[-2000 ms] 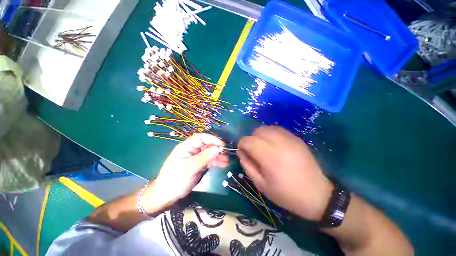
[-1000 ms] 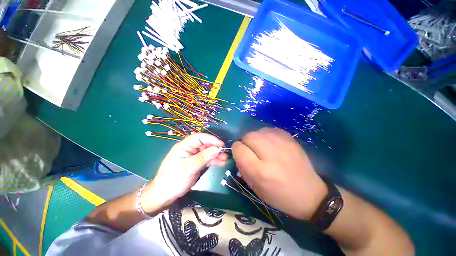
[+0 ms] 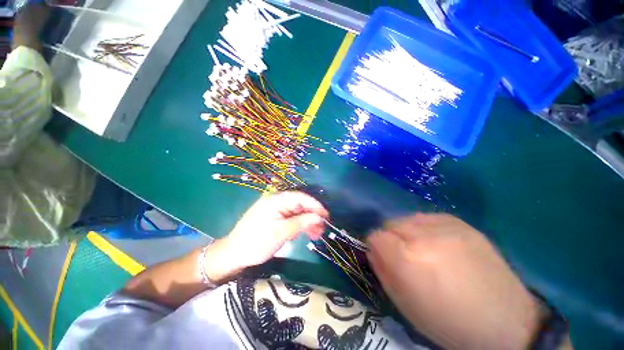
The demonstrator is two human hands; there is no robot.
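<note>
My left hand [image 3: 277, 229] has thumb and fingers pinched on one end of a thin white wire [image 3: 334, 225], just above the part-built harnesses. My right hand [image 3: 445, 273] is blurred, to the right. The wire runs toward its fingertips, whose grip is hidden. The part-built harnesses [image 3: 347, 263], with small white heads and yellow, dark and white wires, lie below and between the hands, partly covered by my right hand. The connector lead pile [image 3: 263, 133], with white heads and yellow and red wires, lies above my left hand.
White sleeving tubes [image 3: 246, 34] lie above the leads. Blue wires [image 3: 400, 154] lie below a blue tray [image 3: 482, 102] of white wires; a second blue tray [image 3: 547, 75] is behind. A pale box [image 3: 126, 102] and a person's sleeve [image 3: 27, 89] are at left.
My right hand has moved right and down, away from my left fingertips, and the gap between the hands is wider. The view has shifted slightly. Another person's arm now shows at upper left.
</note>
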